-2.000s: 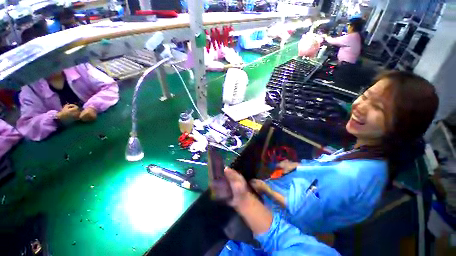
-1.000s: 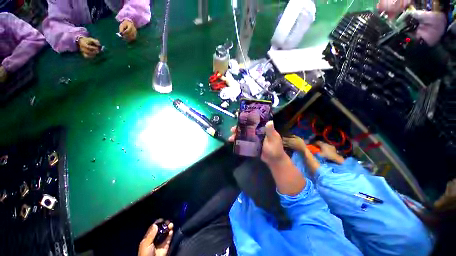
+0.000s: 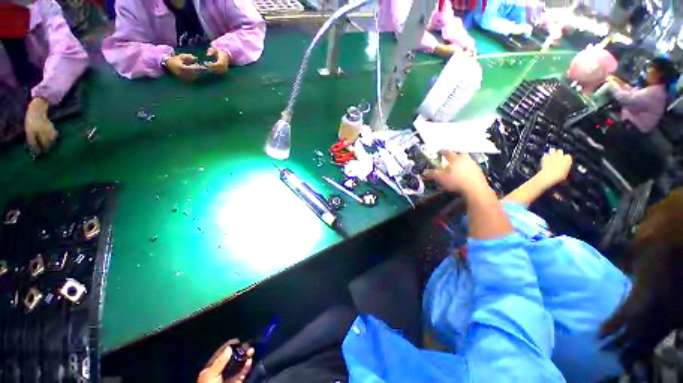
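My left hand, cut by the bottom edge, holds a small dark unit in its fingertips below the bench edge. My right hand, on a blue-sleeved arm, reaches over the right end of the clutter; its fingers are bent over dark items and I cannot tell whether it grips one. The phone is not visible. A dark and silvery screwdriver-like tool lies on the green mat beside round dark parts and a thin pale stick.
A black tray with gold-framed units is at left. A gooseneck lamp hangs over the mat's glare. A small bottle, red-handled tool and white scraps lie right. A blue-sleeved person is close at right, beside black trays.
My right hand has moved up and away to the clutter, and the phone it held is out of sight. My left hand came into view and still holds the dark unit, slightly lower.
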